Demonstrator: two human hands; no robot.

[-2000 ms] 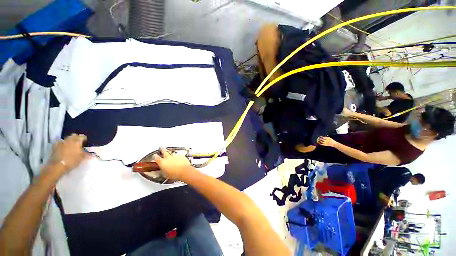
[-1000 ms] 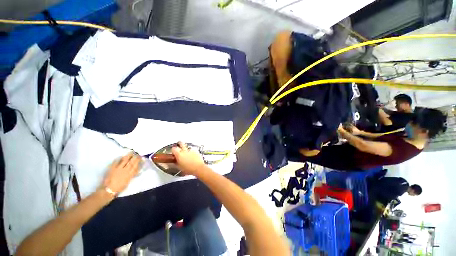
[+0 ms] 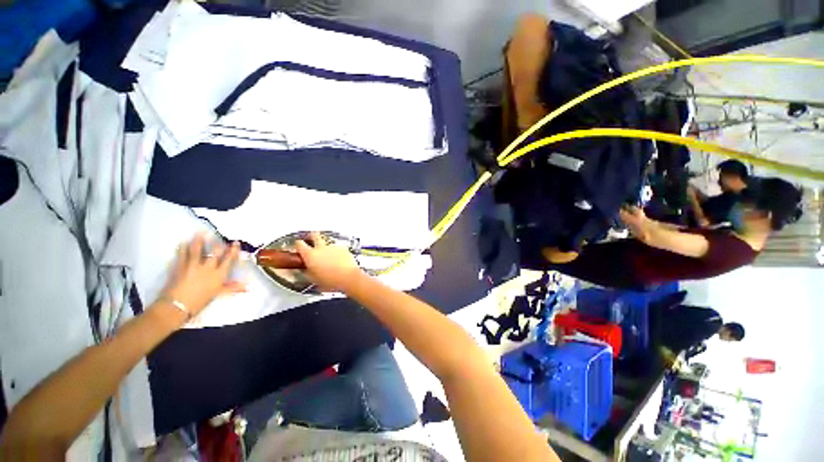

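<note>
A white garment panel (image 3: 334, 212) lies flat on the dark table cover (image 3: 244, 361), with a thin dark seam running lengthwise. My right hand (image 3: 325, 262) is closed around the reddish-brown handle of the steam iron (image 3: 312, 281), whose metal plate rests on the panel over the seam. My left hand (image 3: 206, 271) lies on the panel just left of the iron's tip, fingers spread, near the seam. Yellow hoses (image 3: 465, 200) run from the iron up to the right.
A stack of white panels with navy stripes (image 3: 343, 104) lies at the far side. Loose white pieces (image 3: 54, 235) hang at the left end. A person (image 3: 696, 257) handles dark garments (image 3: 578, 153) at right. Blue crate (image 3: 574, 383) and red crate (image 3: 587, 331) stand lower right.
My left hand moved right along the panel toward the iron, then its fingers spread. The iron moved slightly right at first and stays on the seam. The camera view has shifted.
</note>
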